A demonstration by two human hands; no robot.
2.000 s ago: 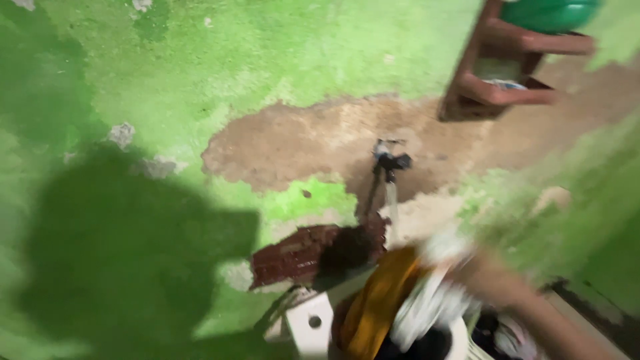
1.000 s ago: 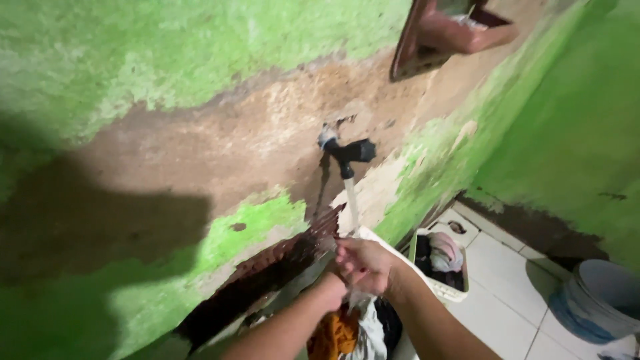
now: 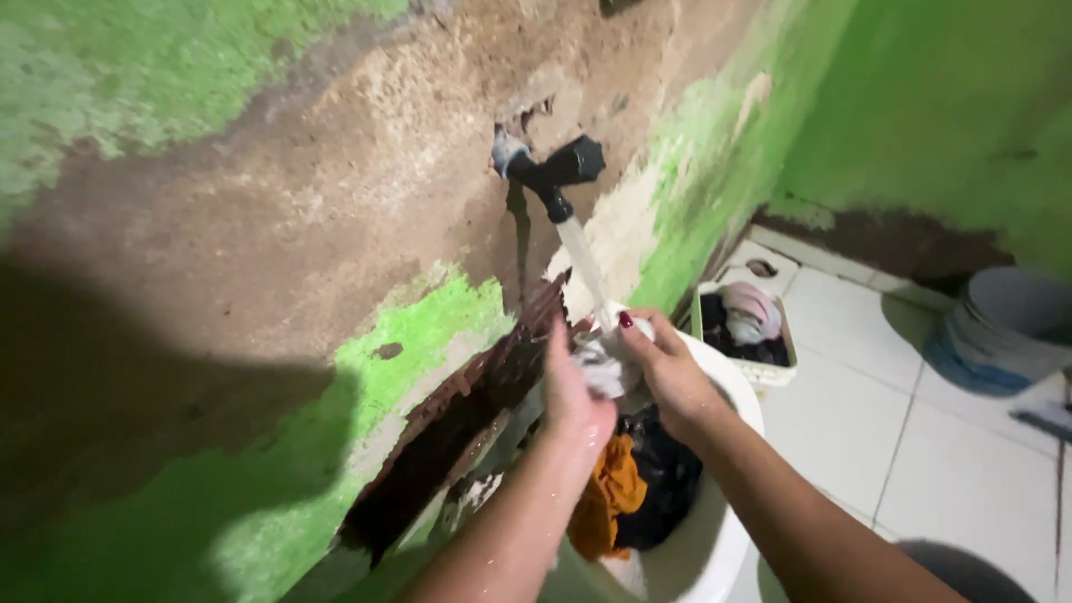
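Observation:
Water runs from a black plastic tap (image 3: 553,172) on the wall down onto a wet white cloth (image 3: 605,367). My right hand (image 3: 670,368) grips this cloth from the right, with thumb and fingers on its upper edge. On the cloth's left side is my left hand (image 3: 574,389), its fingers pointing up; whether it grips or only touches the cloth I cannot tell. Beneath both hands a white basin (image 3: 741,419) holds an orange cloth (image 3: 615,494) and dark wet cloth (image 3: 662,486). My forearms hide part of the basin.
Right of the basin, a small pale tub (image 3: 783,373) of dark and pinkish clothes stands on white floor tiles (image 3: 846,410). A bucket (image 3: 1001,331) is farther right. Close on the left is the peeling green wall (image 3: 427,318), with a dark broken strip low down.
My hands, close together at the water stream one second ago, are now apart on either side of the white cloth. The view has shifted closer to the tap.

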